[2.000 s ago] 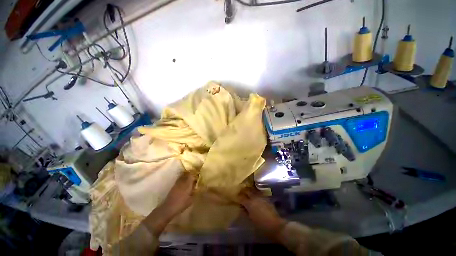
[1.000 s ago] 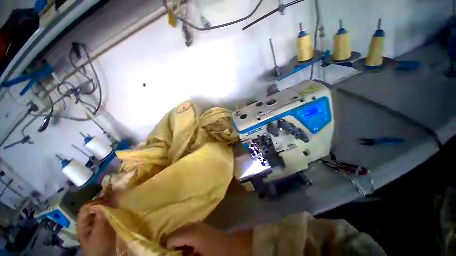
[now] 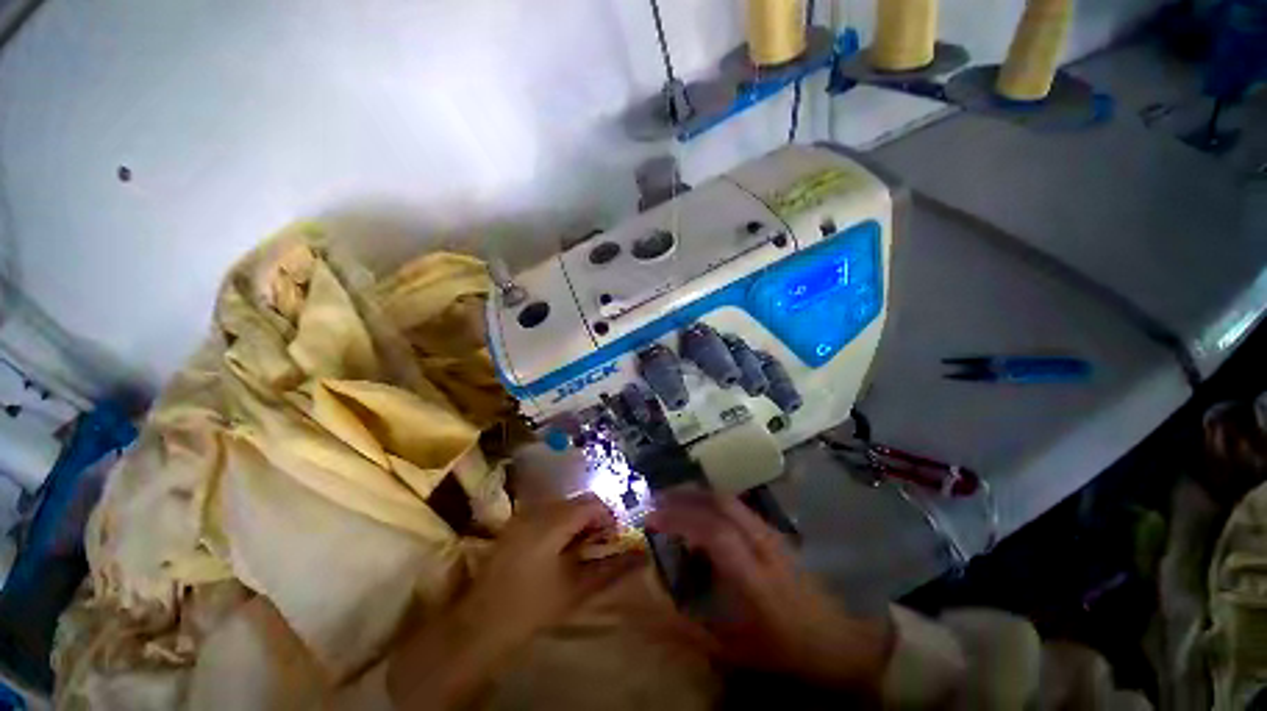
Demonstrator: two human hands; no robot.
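Observation:
The pale yellow cloth (image 3: pixel 320 514) lies heaped left of the white and blue overlock machine (image 3: pixel 709 292) and hangs towards me. My left hand (image 3: pixel 535 576) holds the cloth edge just in front of the brightly lit needle area (image 3: pixel 611 479). My right hand (image 3: pixel 743 570) is at the right of the needle area, fingers bent over the cloth edge; it is blurred, and its grip is hard to make out. The part of the cloth below my hands is dim.
Blue-handled snips (image 3: pixel 1021 368) and a red-handled tool (image 3: pixel 924 472) with loose pale threads lie right of the machine. Yellow thread cones (image 3: pixel 906 35) stand behind it. Crumpled cream cloth (image 3: pixel 1241 597) is at the lower right edge.
Both hands have moved from the lower left, where they held the cloth near my lap, up to the needle area with the cloth. The view has moved closer to the machine.

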